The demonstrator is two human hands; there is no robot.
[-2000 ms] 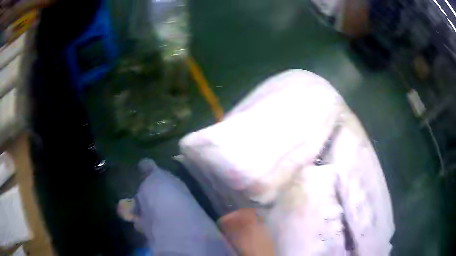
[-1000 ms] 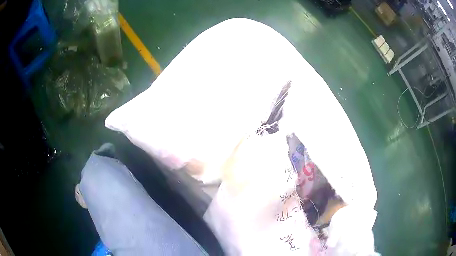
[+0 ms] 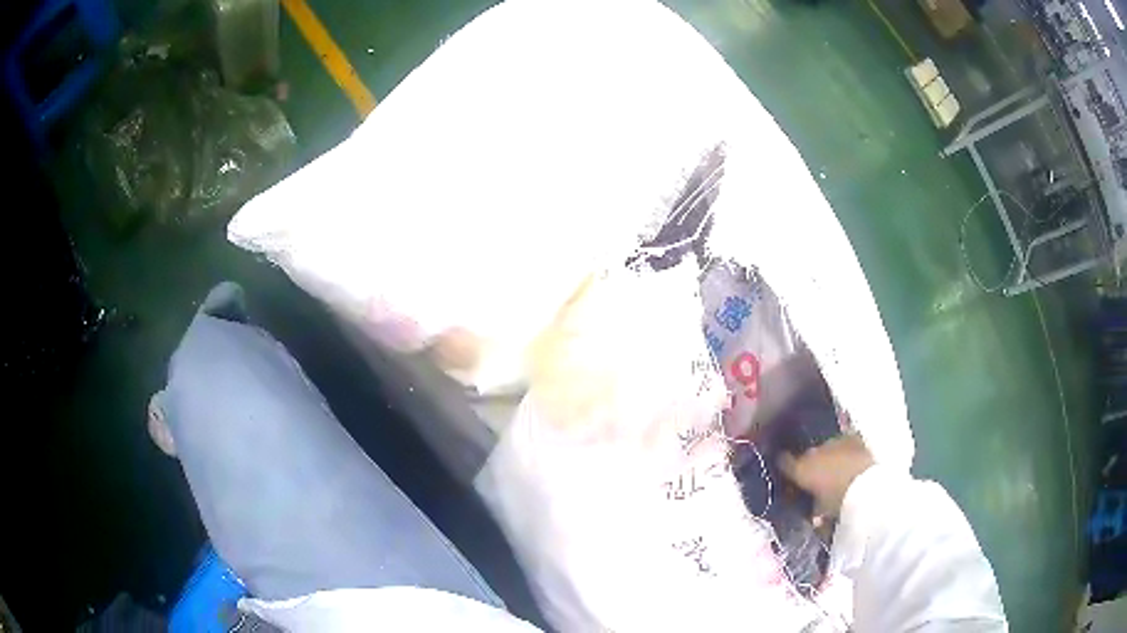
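A large white sack (image 3: 494, 186) with handwriting fills the middle of the view. Its mouth gapes at the right of centre. Inside show a clear bag with blue and red print (image 3: 745, 328) and dark contents. My right hand (image 3: 831, 474), in a white sleeve, reaches into the opening from the lower right. Its fingertips are blurred against the dark contents, and I cannot tell whether they grip anything. A white sleeve or cloth edge shows at the bottom left of centre, but my left hand is not visible.
A grey-blue trouser leg (image 3: 284, 458) lies left of the sack. Clear plastic bags (image 3: 185, 142) and a blue stool (image 3: 56, 68) are at the upper left on the green floor. A metal frame (image 3: 1020, 204) and a white stack (image 3: 933, 93) are at the upper right.
The view has steadied and shifted over the sack. My right hand has come into the sack's opening from the lower right, and the printed bag inside shows more fully.
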